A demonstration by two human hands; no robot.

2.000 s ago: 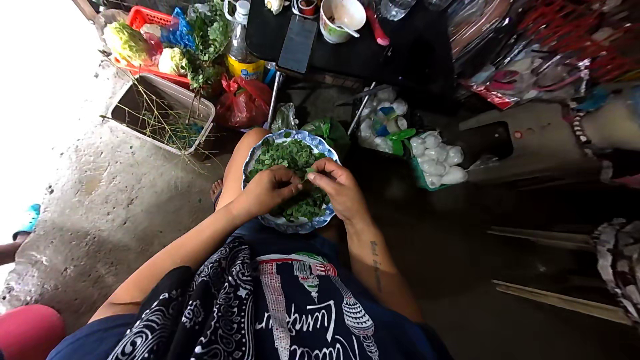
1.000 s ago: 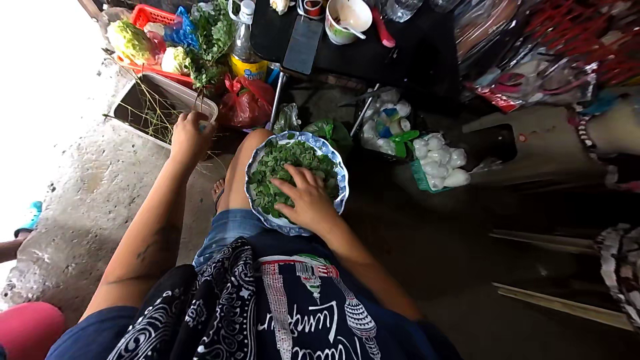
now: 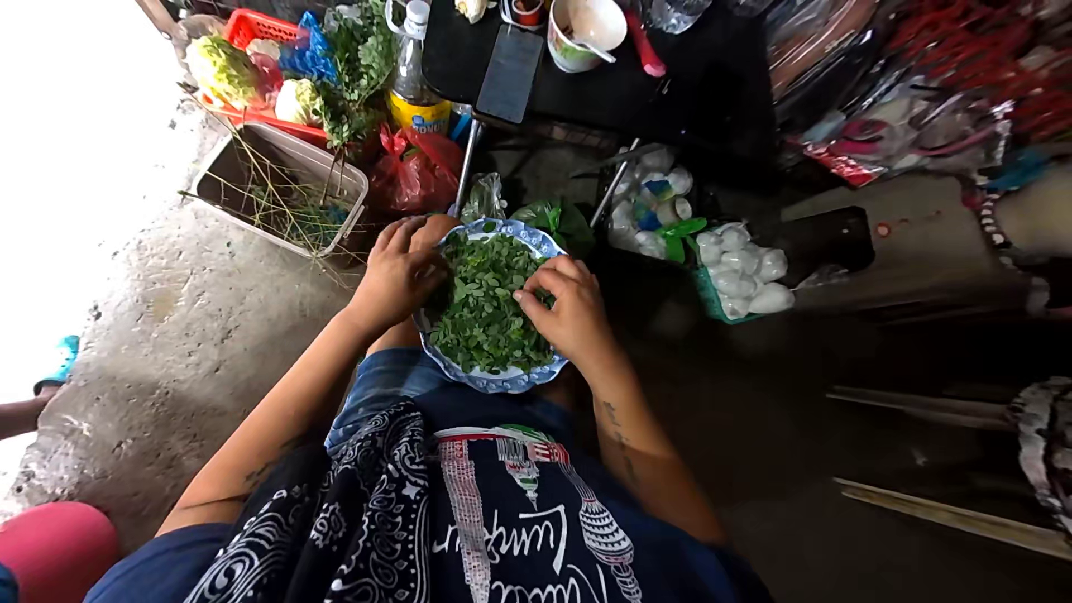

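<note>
A blue-and-white scalloped bowl (image 3: 502, 381) rests on my lap, heaped with small green leaves (image 3: 490, 306). My left hand (image 3: 398, 272) is at the bowl's left rim, its fingers curled downward; their tips are shadowed, so whether they hold anything cannot be told. Over the right side of the leaves is my right hand (image 3: 565, 301), thumb and fingertips drawn close together. Whether a leaf is pinched between them is too small to tell. Beyond my left hand, thin bare stems (image 3: 289, 201) lie in and across a grey plastic bin (image 3: 356, 180).
A red basket (image 3: 251, 29) with cabbages, leafy greens (image 3: 360, 75), a bottle (image 3: 410, 67) and a red plastic bag (image 3: 419, 172) stand front left. Ahead is a black table (image 3: 695, 109) with a phone (image 3: 509, 74) and a cup (image 3: 578, 33). A teal basket (image 3: 716, 297) holds white wrapped items.
My left hand has come back from above the bin to the bowl's left rim. My right hand, spread on the leaves a second ago, has shifted right with its fingers drawn together.
</note>
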